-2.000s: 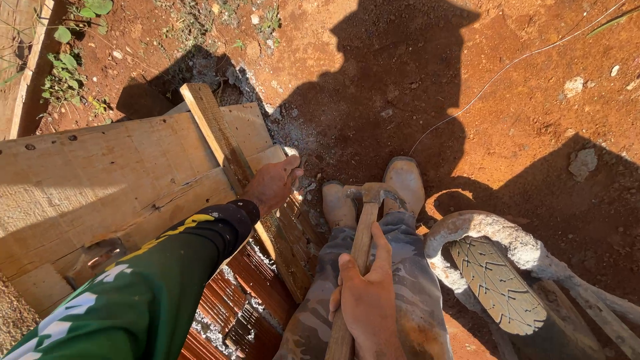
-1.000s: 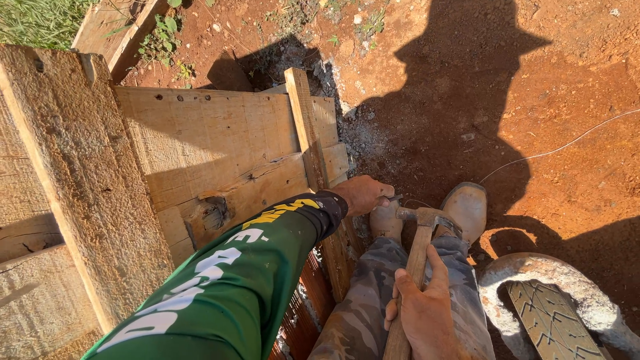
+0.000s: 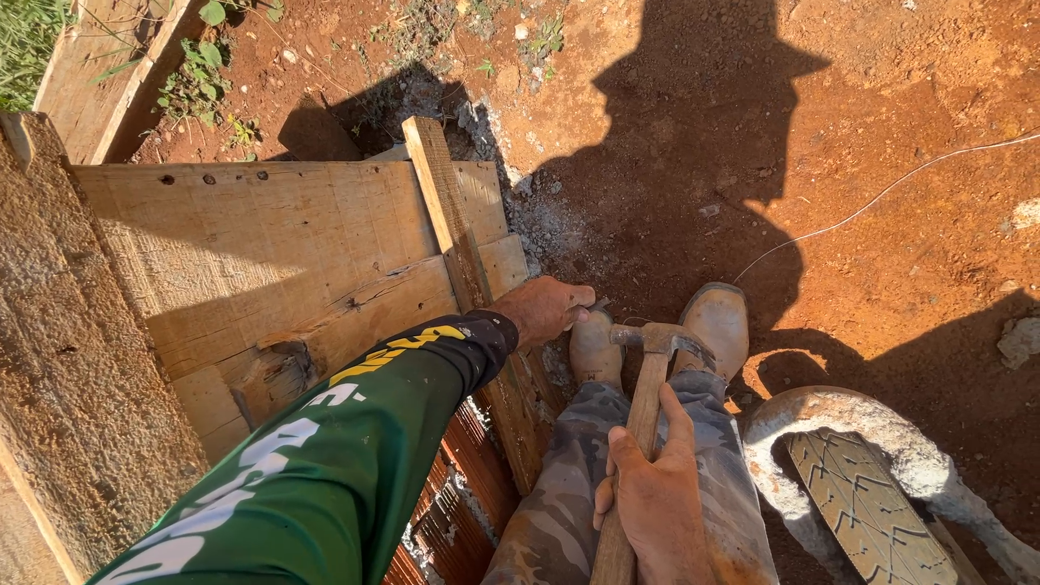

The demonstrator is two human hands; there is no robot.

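My left hand point(image 3: 543, 311), at the end of a green sleeve, has its thumb and fingers pinched together beside a wooden batten point(image 3: 443, 191). A small, thin piece of metal, perhaps a nail, shows at the fingertips. The batten lies across wide boards point(image 3: 301, 215), next to red hollow clay brickwork point(image 3: 455, 520). In my right hand point(image 3: 654, 496) is the wooden handle of a claw hammer point(image 3: 660, 337); its head is over my boots, with the claw toward the right boot. The two hands are apart.
A rough plank point(image 3: 77, 349) stands at the left. Right of my legs is a wheelbarrow's tyre point(image 3: 873, 508) within a mortar-crusted frame point(image 3: 853, 406). A thin wire point(image 3: 877, 197) crosses the red soil. Another board point(image 3: 134, 77) lies at the upper left.
The view has shifted left, bringing the rough plank into sight. My left hand stays near the batten, and my right hand still holds the hammer.
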